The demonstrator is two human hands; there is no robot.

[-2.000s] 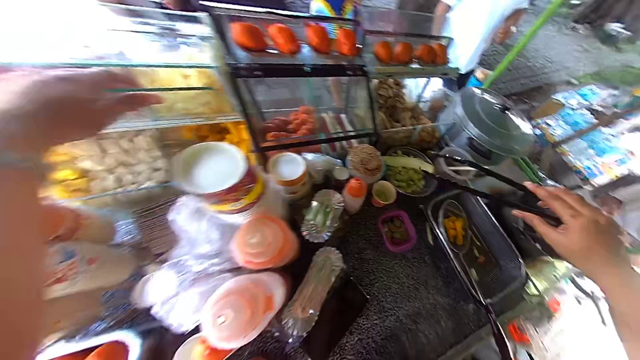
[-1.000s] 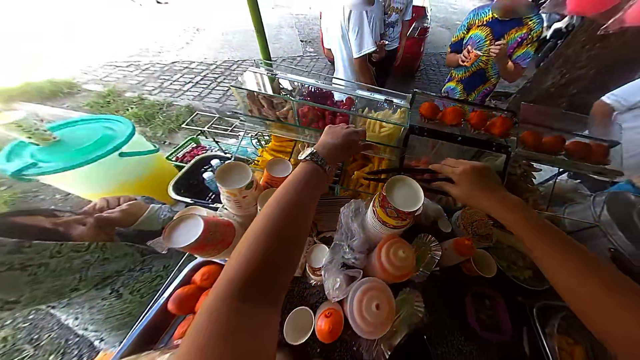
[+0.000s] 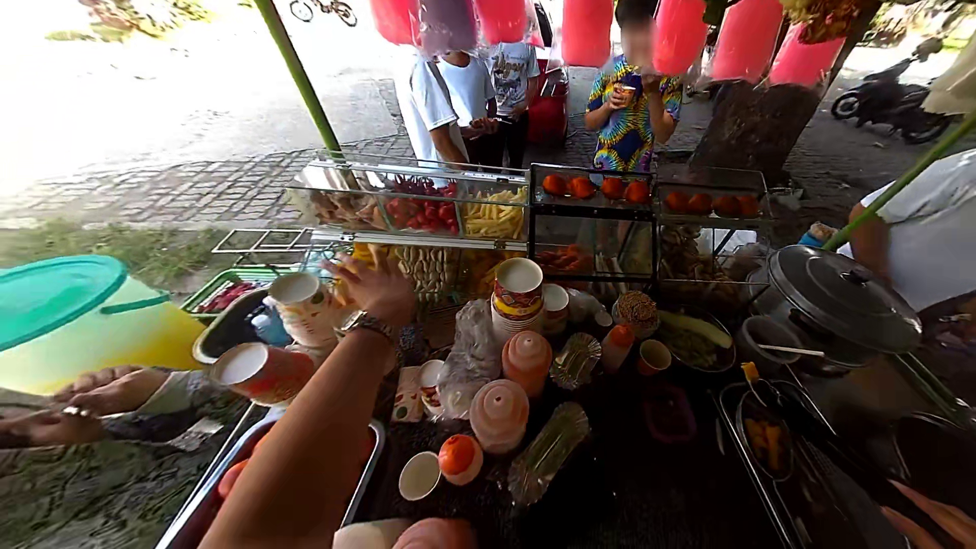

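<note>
My left hand (image 3: 377, 286), with a wristwatch, is raised with fingers apart beside stacked paper cups (image 3: 297, 301) and in front of the glass food case (image 3: 427, 240). At the lower right edge my right hand (image 3: 934, 518), partly out of view, holds black tongs (image 3: 846, 457). The tongs reach over a metal frying pan (image 3: 762, 476), where a strainer (image 3: 765, 442) holds yellow-orange pieces. A yellow piece (image 3: 751, 372) shows at the tongs' far end; whether they grip it is unclear. Another cup stack (image 3: 518, 297) and sauce bottles (image 3: 526, 362) stand between my hands.
A lidded pot (image 3: 846, 297) stands right, near a person in white (image 3: 930, 221). Foil trays (image 3: 549, 454) lie mid-counter. A metal tray (image 3: 374, 465) with orange items is lower left. A person's hands (image 3: 114, 400) are at far left. Several people stand beyond the case.
A second ago both hands were at the glass case. My right hand has moved away to the right with the tongs, to the pan. My left hand has shifted left, towards the cups.
</note>
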